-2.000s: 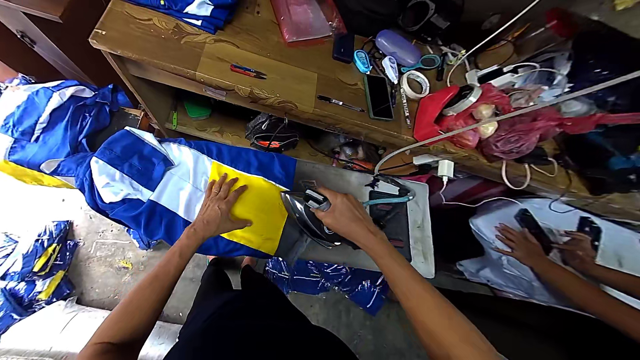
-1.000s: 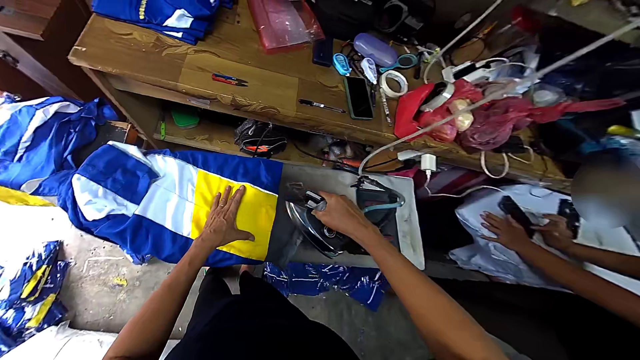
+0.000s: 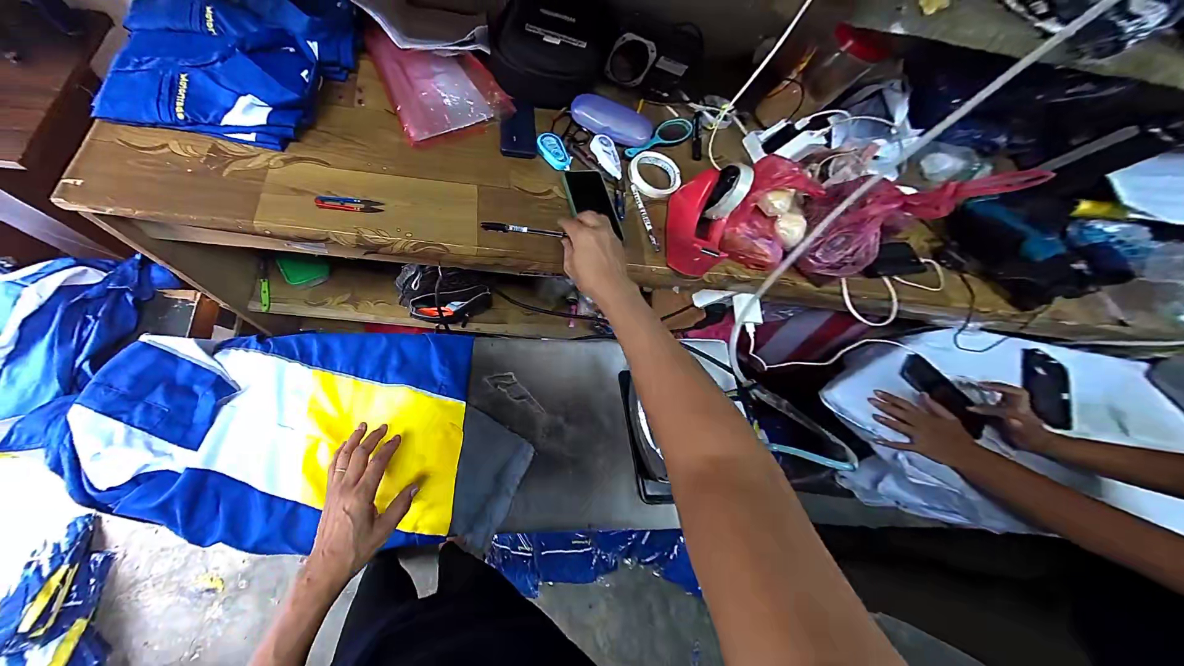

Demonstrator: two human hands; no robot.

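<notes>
My left hand (image 3: 361,490) lies with fingers apart on the yellow panel of a blue, white and yellow garment (image 3: 268,416), spread over the ironing surface (image 3: 564,398). My right hand (image 3: 594,250) reaches to the wooden table's front edge, its fingers at the end of a dark pen (image 3: 520,229) and beside the lower edge of a smartphone (image 3: 593,196); whether they grip the pen is unclear. An iron (image 3: 650,435) rests on a dark stand at the right of the ironing surface, partly hidden by my right forearm.
Folded blue garments (image 3: 208,74), thread snips (image 3: 349,203), a tape roll (image 3: 654,175) and a red tape dispenser (image 3: 696,227) lie on the wooden table (image 3: 388,199). A white cable hangs across the right side. Another person's hands (image 3: 934,427) hold a phone there.
My right hand has let go of the iron and moved up to the table's edge by the pen and smartphone. The iron now rests on its stand. My left hand stays on the yellow panel.
</notes>
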